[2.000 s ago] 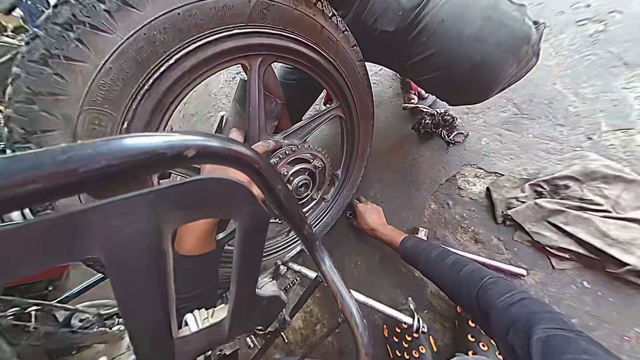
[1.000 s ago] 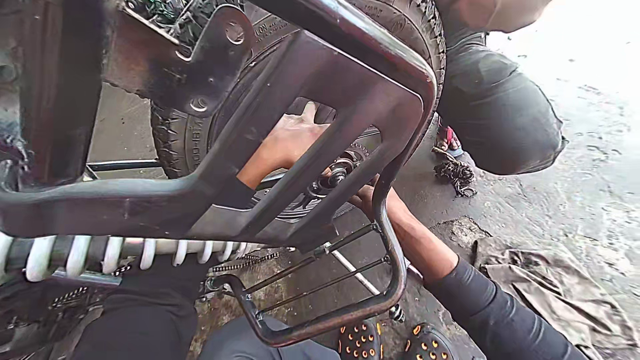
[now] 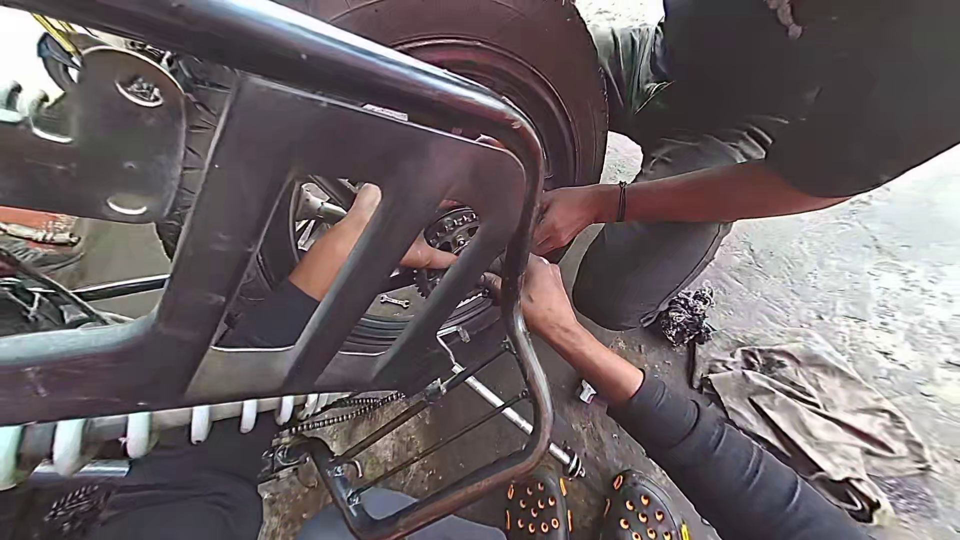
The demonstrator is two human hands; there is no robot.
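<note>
A motorcycle wheel with a black tyre stands behind a black tubular guard and its slotted plate. Through the slots my left hand shows beside the sprocket, thumb and fingers apart and partly hidden by the bars. My right hand is at the sprocket's right edge, its fingertips behind the guard tube; what they touch is hidden. Just above it, touching or very near, is a co-worker's hand with a dark wristband. A small spanner shows through a slot below the sprocket.
A co-worker's knee is close on the right. Beyond lie a dark tangled bundle and a crumpled cloth on the concrete. A metal rod lies below the wheel, near studded black footwear. A coil spring and drive chain run lower left.
The co-worker's arm has come in from the right to the wheel. My right hand, low beside the tyre two seconds ago, is now up at the sprocket. The view has shifted greatly.
</note>
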